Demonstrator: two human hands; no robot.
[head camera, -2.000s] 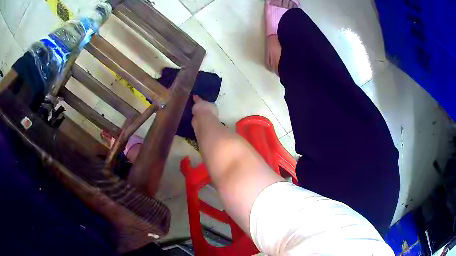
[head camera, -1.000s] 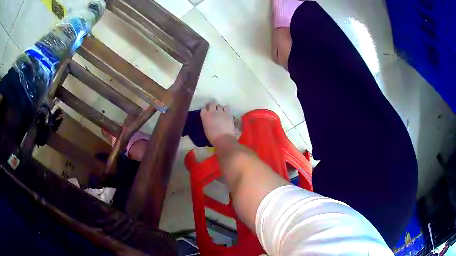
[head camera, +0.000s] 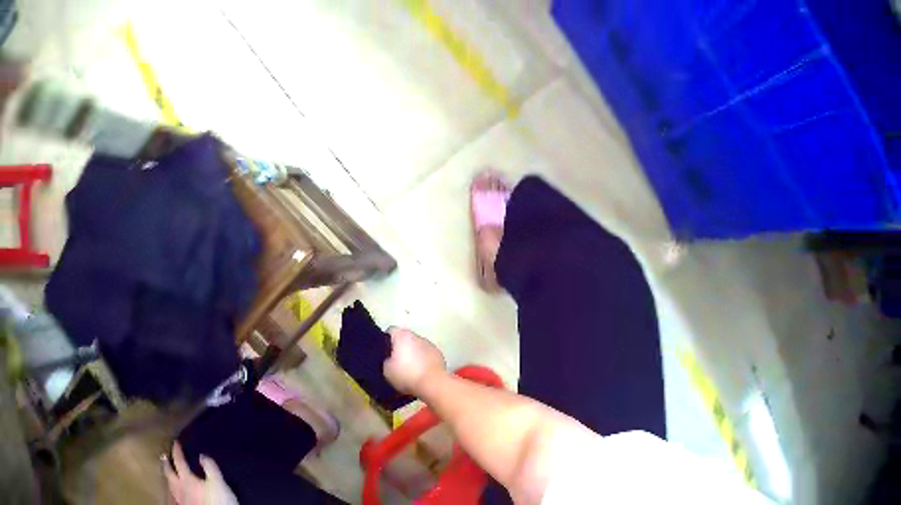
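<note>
My right hand (head camera: 412, 363) is closed on a dark navy cloth piece (head camera: 368, 355), probably an unturned pouch, and holds it above the red stool's far side. The piece hangs beyond the fingers, with a ragged far end. My left hand (head camera: 196, 483) is at the lower left edge, partly cut off, fingers apart, beside my dark trouser leg; nothing shows in it. A heap of navy pieces (head camera: 158, 266) lies on the wooden chair at the left.
The red plastic stool (head camera: 462, 473) is between my legs. The wooden chair frame (head camera: 361, 261) stands left of centre. Big blue bins (head camera: 751, 118) are at the upper right. A brown carton (head camera: 123, 459) is at the lower left, and another red stool (head camera: 30, 217) at the left edge.
My right hand has lifted the dark piece from the floor beside the chair. The view has swung up and back, bringing the heap, the blue bins and my left hand into sight.
</note>
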